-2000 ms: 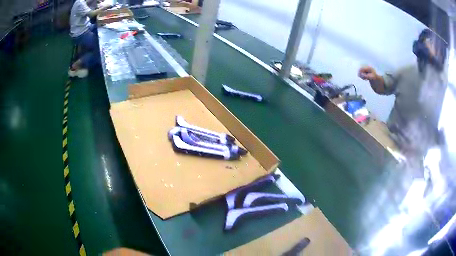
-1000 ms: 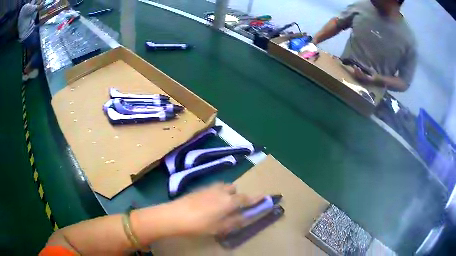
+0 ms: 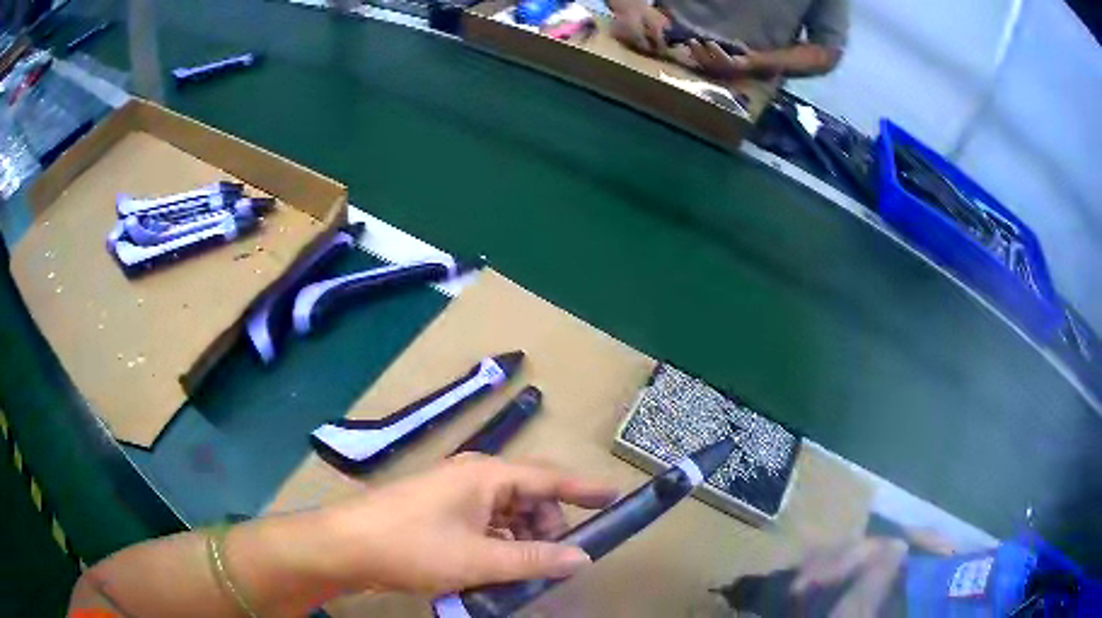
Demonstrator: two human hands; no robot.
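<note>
My left hand [image 3: 483, 525] grips a handle assembly [image 3: 628, 507], black side up, low over the cardboard mat; its pointed end overlaps the screw tray [image 3: 648, 456]. My right hand [image 3: 834, 573], blurred at the lower right, is closed around the black front of the electric screwdriver [image 3: 967, 582]. The screwdriver's dark nose points left; its bit cannot be made out. Another handle assembly [image 3: 417, 423], lavender-white and black, lies on the mat beyond my left hand. A slim black cover [image 3: 508, 419] lies beside it, partly behind my hand.
A cardboard tray [image 3: 272, 179] at left holds several handle assemblies. Two more lie between it and the mat [image 3: 562, 326]. The green belt [image 3: 544, 242] runs beyond, with a black and pale piece on it. Across it are a person's hands, a carton and a blue bin [image 3: 888, 181].
The view has swung right. The handle under my left hand now lies on the mat. One of three handles beside the tray is gone, and my left hand holds one. My right hand and screwdriver have appeared.
</note>
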